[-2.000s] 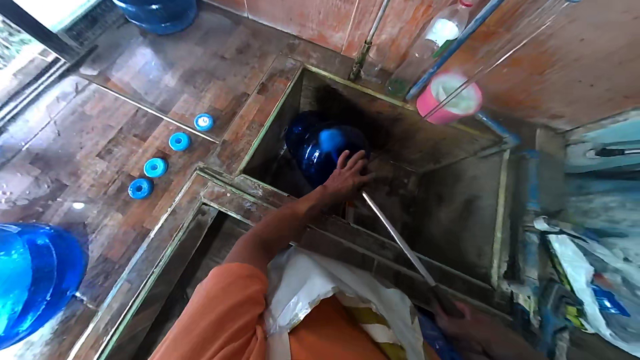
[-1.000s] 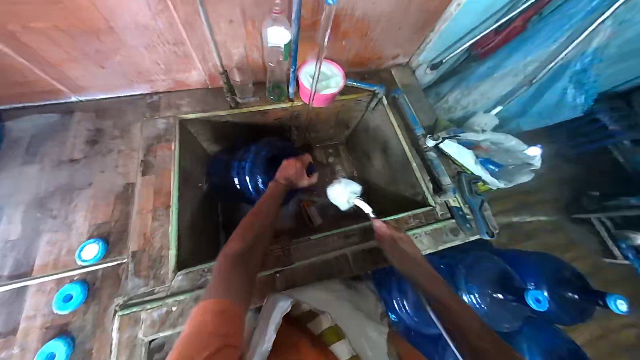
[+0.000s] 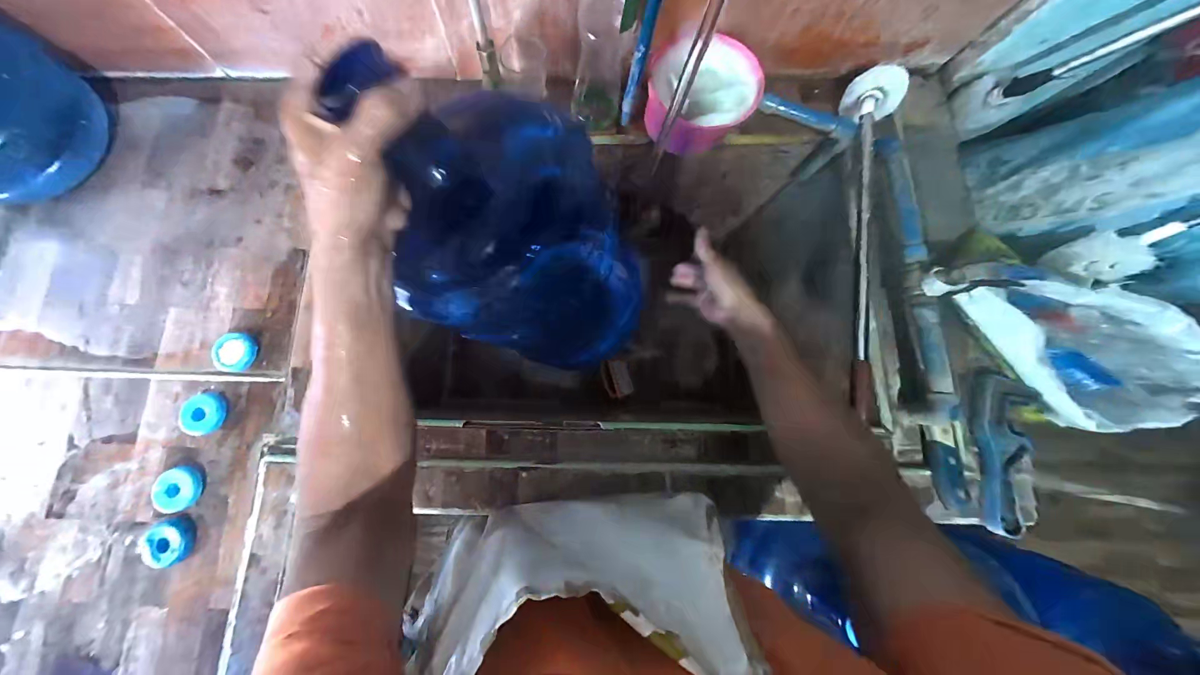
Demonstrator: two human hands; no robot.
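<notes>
My left hand [image 3: 352, 155] grips the neck of a large blue plastic water jug [image 3: 516, 225], which is tilted above the tiled basin [image 3: 581, 427] with its mouth toward the upper left. To the right of the jug's base, my right hand [image 3: 717, 286] is apart from it, fingers spread and holding nothing. A long-handled brush [image 3: 862, 234] with a round white head leans along the basin's right side. At the basin's back edge stands a pink tub [image 3: 703, 94] with whitish contents. Some blur covers the jug and my left hand.
Several blue caps [image 3: 202, 412] lie on the tiled ledge at left, and another blue jug [image 3: 47, 112] stands behind them. Glass bottles [image 3: 595, 75] and pipes line the back wall. A plastic bag [image 3: 1106, 347] lies at right; more blue jugs [image 3: 1059, 591] are at lower right.
My left hand has lifted the jug from inside the basin. My right hand has let go of the brush, which now leans at the basin's right side. The view has shifted.
</notes>
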